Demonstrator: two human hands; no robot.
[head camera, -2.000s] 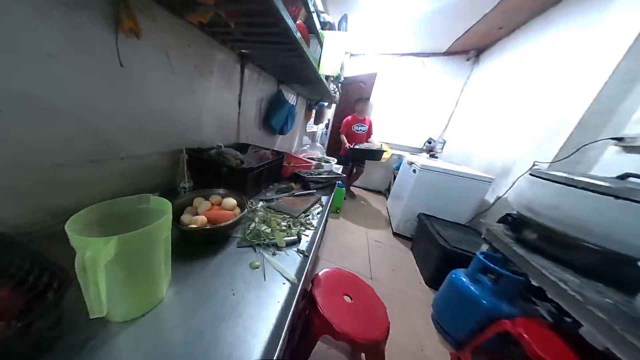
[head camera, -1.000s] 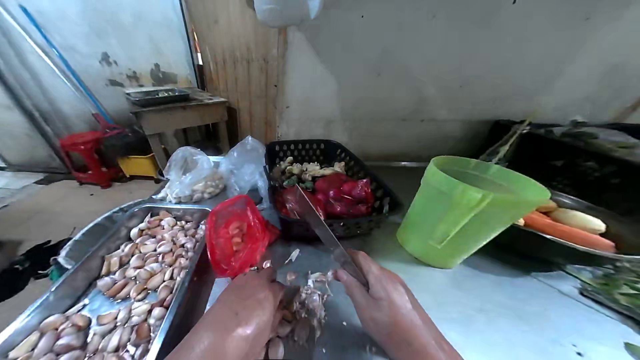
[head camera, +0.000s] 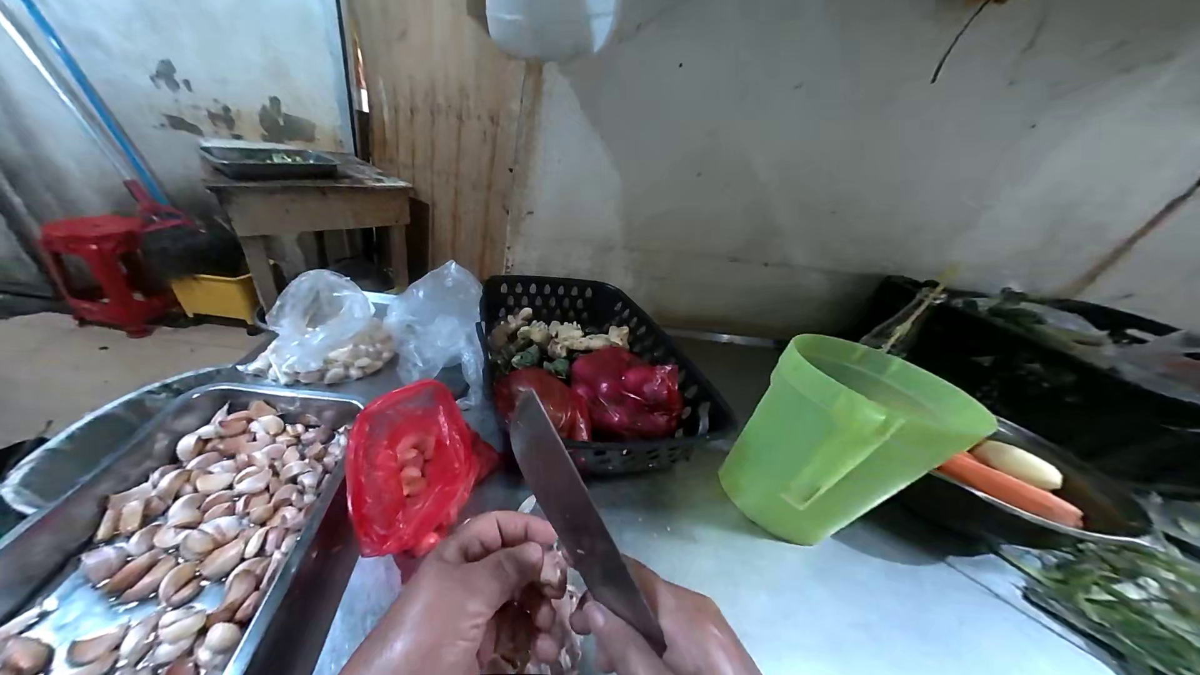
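Note:
My left hand (head camera: 487, 600) pinches a garlic clove (head camera: 553, 572) between thumb and fingers. My right hand (head camera: 656, 623) is closed around a large knife (head camera: 581, 511), whose blade points up and away, close to the clove. Garlic skins (head camera: 565, 623) show between and below my hands, partly hidden by them. A metal tray (head camera: 323, 403) at the left holds many unpeeled cloves (head camera: 220, 506) with some water. Just beyond my left hand stands an opened red plastic bag (head camera: 375, 487) with peeled cloves (head camera: 412, 464) inside.
A black basket (head camera: 600, 457) with ginger and red bags sits behind the knife. A green plastic pitcher (head camera: 844, 450) stands on the metal counter (head camera: 769, 600). Right of it, a bowl (head camera: 1120, 520) holds a carrot. Clear plastic bags (head camera: 436, 323) lie at the back left. Leafy greens (head camera: 1116, 591) lie at the far right.
The view has swung from the room to this part of the counter. Since the second frame, my left hand has lifted a clove up beside the blade.

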